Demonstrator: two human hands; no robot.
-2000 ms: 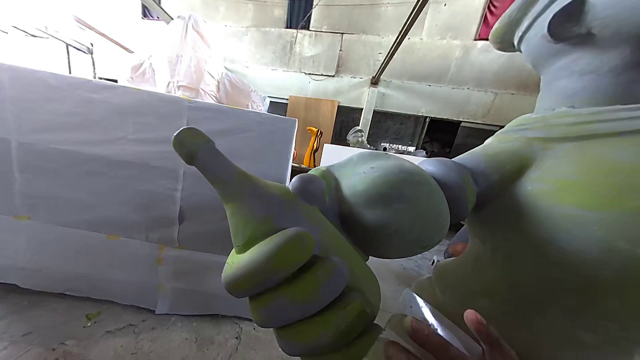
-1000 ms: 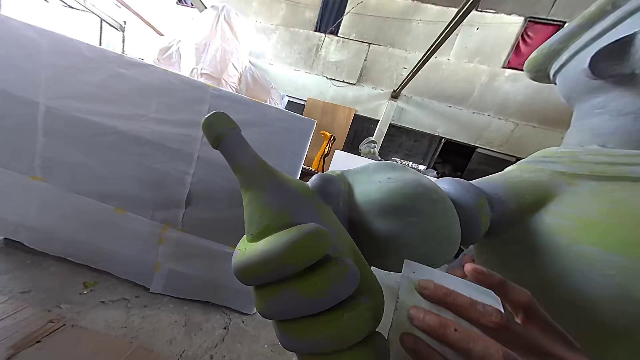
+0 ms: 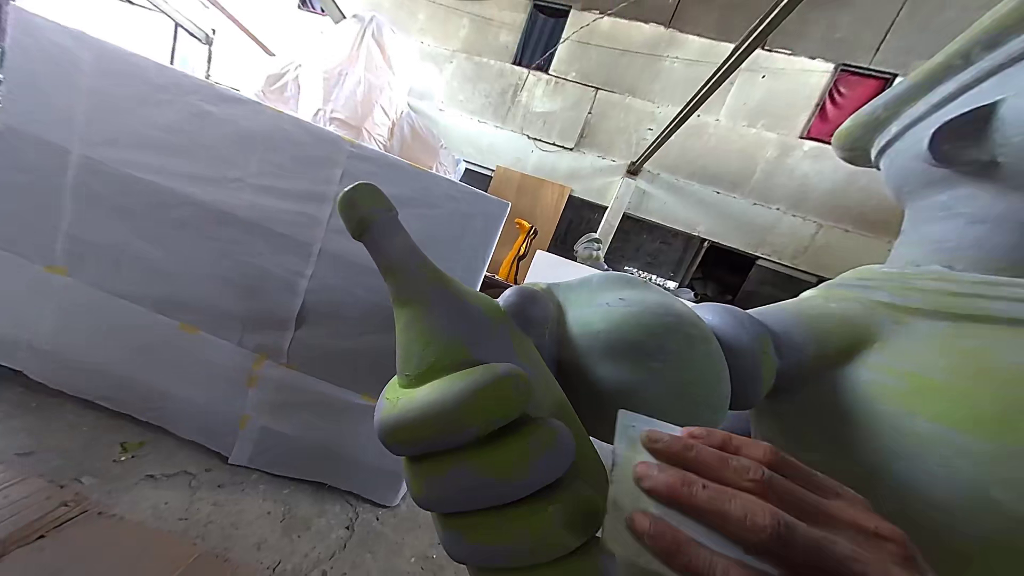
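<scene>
My right hand (image 3: 760, 500) reaches in from the lower right, fingers pointing left. Its fingers lie flat over a pale, thin sheet (image 3: 628, 496), which looks like abrasive paper, beside the statue's fist. That large sculpted fist (image 3: 488, 424) has its thumb raised and is coated in patchy grey and yellow-green. Behind it are the rounded arm (image 3: 640, 344) and the statue's torso (image 3: 904, 424), with part of the head (image 3: 960, 144) at the upper right. My left hand is not visible. The palm of my right hand and the underside of the sheet are hidden.
A long block wrapped in white sheeting (image 3: 184, 232) fills the left side. Cardboard (image 3: 104, 536) lies on the cracked concrete floor (image 3: 336, 512). Farther back are a plastic-covered form (image 3: 360, 88), a wooden board (image 3: 532, 196), a yellow object (image 3: 518, 250) and a slanted beam (image 3: 712, 84).
My right hand and the pale sheet have risen farther into view beside the statue's fist. Earlier, only the fingers showed at the bottom edge. The view has shifted and tilted.
</scene>
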